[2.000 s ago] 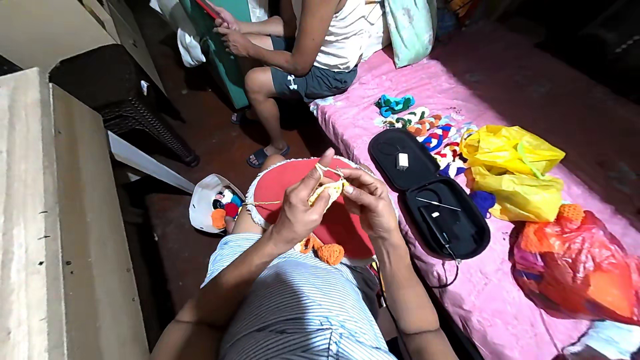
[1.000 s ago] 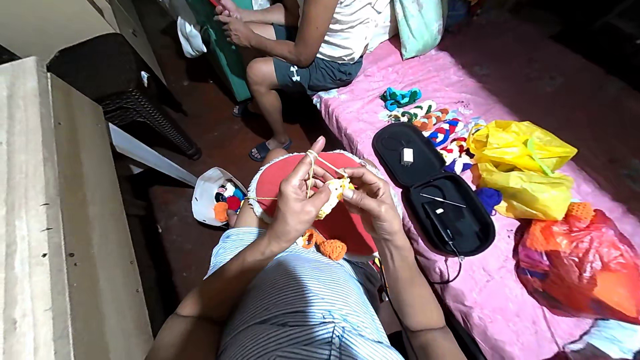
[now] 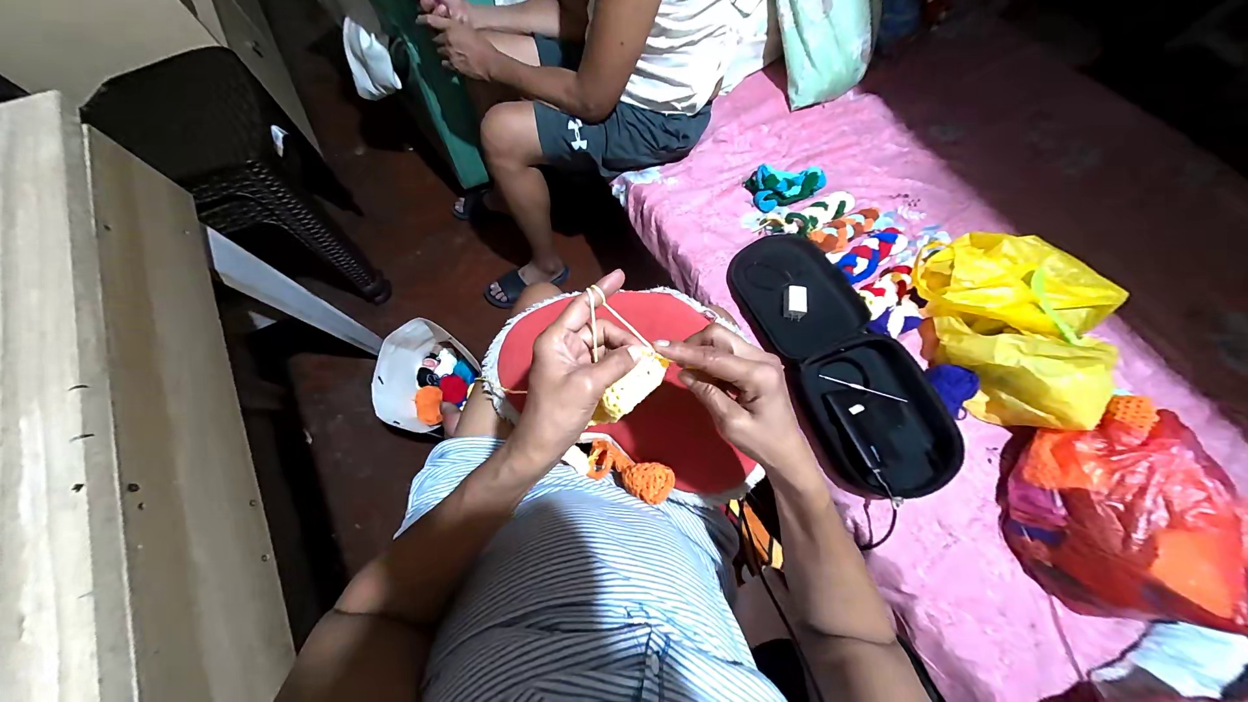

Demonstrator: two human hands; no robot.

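Observation:
My left hand [image 3: 573,363] pinches a small pale-yellow crocheted piece [image 3: 634,388], with cream yarn [image 3: 621,320] looped over its raised index finger. At the right edge of that piece is my right hand [image 3: 733,382], thumb and fingers closed around what seems to be a crochet hook, mostly hidden by the fingers. Both hands are above a round red cushion [image 3: 682,458] with a white fringed edge on my lap. An orange crocheted piece [image 3: 645,481] lies at the cushion's near edge, close to my striped shirt.
Yarn balls fill a white container [image 3: 395,375] at left. On the pink-covered bed lie an open black case [image 3: 902,458], crocheted braids [image 3: 858,234], a yellow plastic bag [image 3: 1043,375] and a red plastic bag [image 3: 1160,507]. A person [image 3: 624,88] sits beyond; a dark stool [image 3: 195,127] stands left.
My right hand has shifted slightly at the crocheted piece, its fingers now more extended. The yarn stays looped over my left index finger.

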